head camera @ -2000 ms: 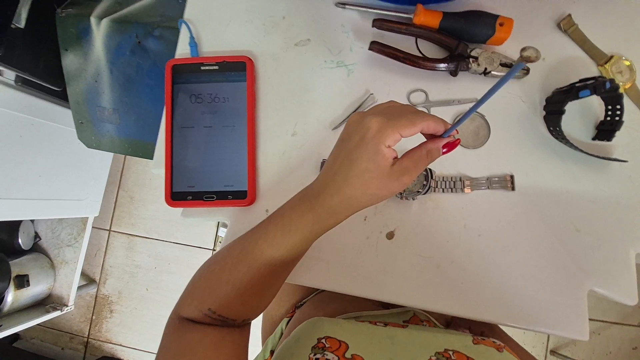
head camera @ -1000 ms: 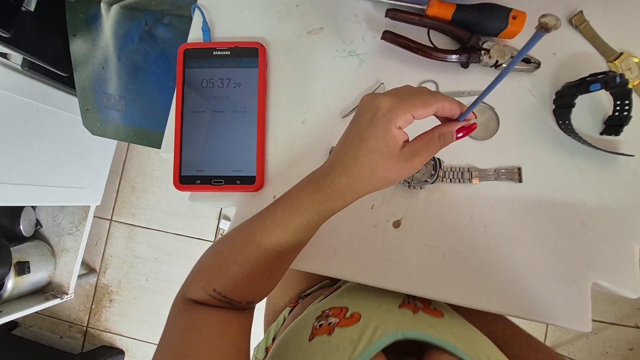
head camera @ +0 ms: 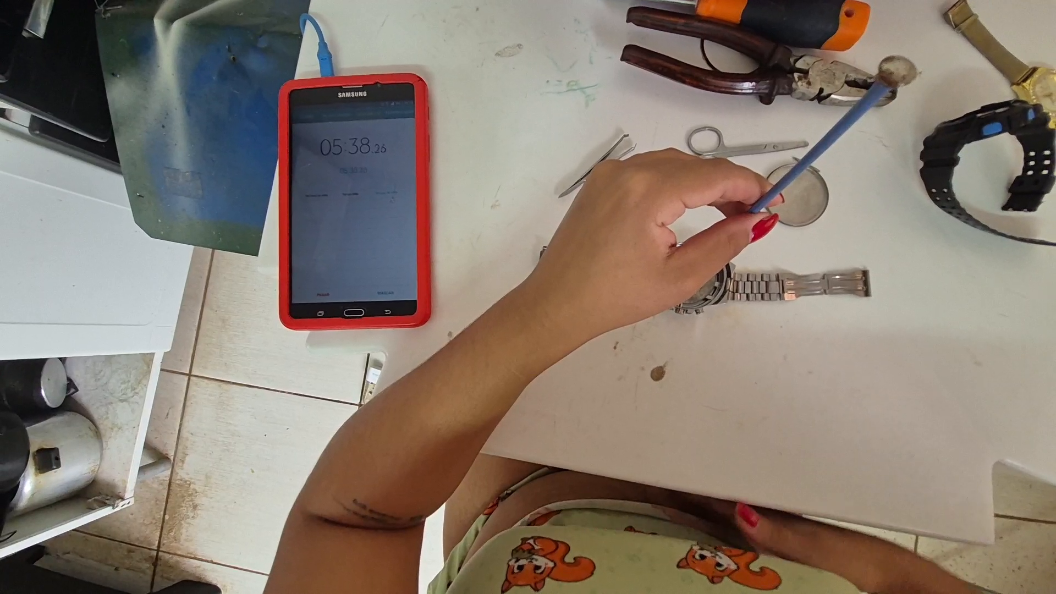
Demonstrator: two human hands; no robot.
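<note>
My left hand (head camera: 652,239) pinches a blue stick (head camera: 825,148) with a round greyish tip, like a cotton swab, between thumb and fingers. The tip is over the jaws of the pliers (head camera: 709,78). Under the hand lies a metal-band wristwatch (head camera: 759,285), its case partly hidden. Beside the fingertips is a round metal disc (head camera: 802,196), probably a watch case back, with small scissors (head camera: 742,147) above it. Metal tweezers (head camera: 596,165) lie left of the knuckles. My right hand (head camera: 763,528) is at the lap, mostly hidden, with its red thumbnail showing.
On the white table (head camera: 742,396) are a red-cased Samsung tablet (head camera: 355,198) showing a running timer, an orange-and-black screwdriver handle (head camera: 792,21), a black watch (head camera: 945,161) and a gold watch (head camera: 1035,87). An open drawer with pots (head camera: 62,462) stands at left.
The timer has advanced. My right hand's thumb has come into view at the lap. My left hand keeps its grip on the blue stick, in nearly the same place over the watch.
</note>
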